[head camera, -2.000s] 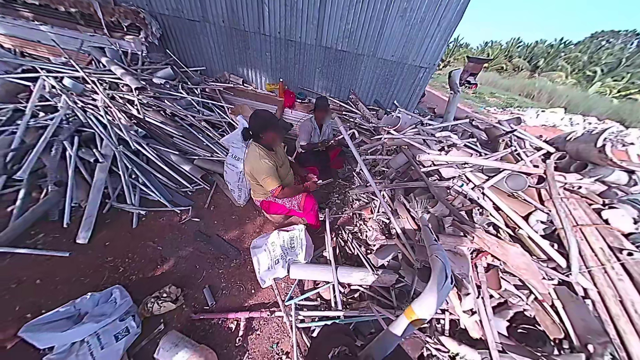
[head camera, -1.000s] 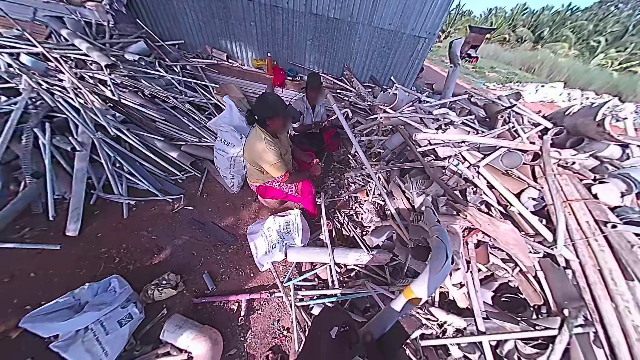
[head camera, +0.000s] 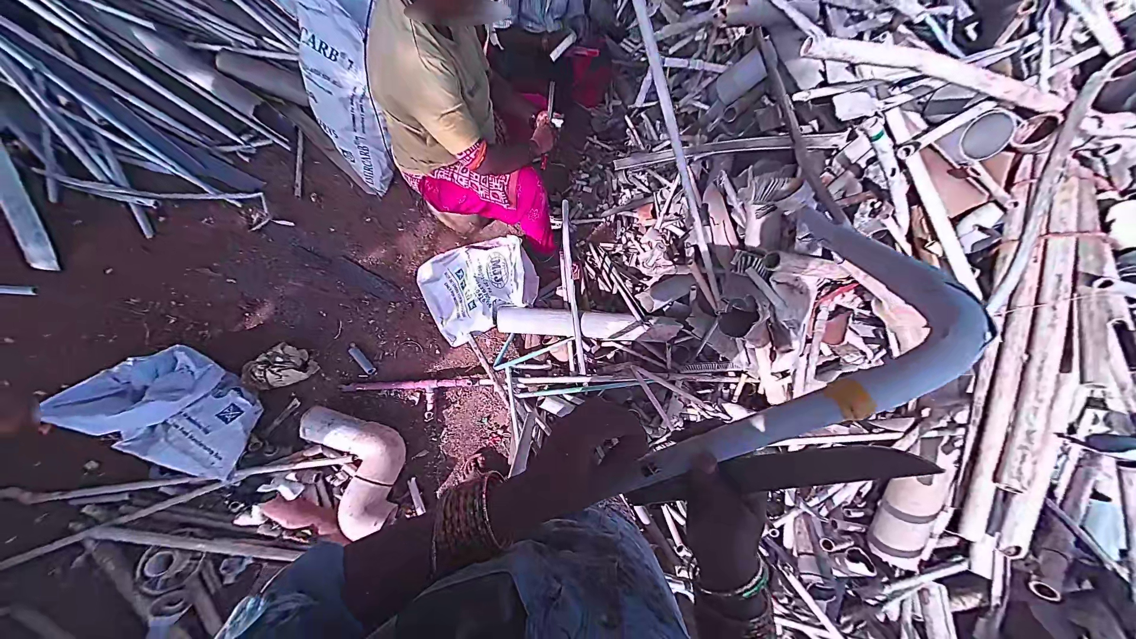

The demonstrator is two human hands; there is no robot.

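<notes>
A long bent grey plastic pipe (head camera: pixel 914 373) with a yellow band slants up to the right in front of me. My left hand (head camera: pixel 599 448), bangles at the wrist, is around its near end. My right hand (head camera: pixel 723 510) has its thumb against the pipe and grips a large knife (head camera: pixel 825 469). The knife's dark curved blade points right, just below the pipe; its handle is mostly hidden. Both hands are in shade, so finger detail is poor. Cloth over my lap (head camera: pixel 586 577) lies beneath them.
Scrap pipes and broken plastic (head camera: pixel 941 177) are heaped on the right, more long pipes (head camera: pixel 133 98) at upper left. Two seated people (head camera: pixel 435 98) are at the top, one holding a thin object. White sacks (head camera: pixel 200 417) and a curved pipe piece (head camera: pixel 373 453) lie on the soil at left.
The view has tilted down strongly. Both hands and the knife now show plainly at the bent pipe's near end; two seconds ago they were not plainly visible.
</notes>
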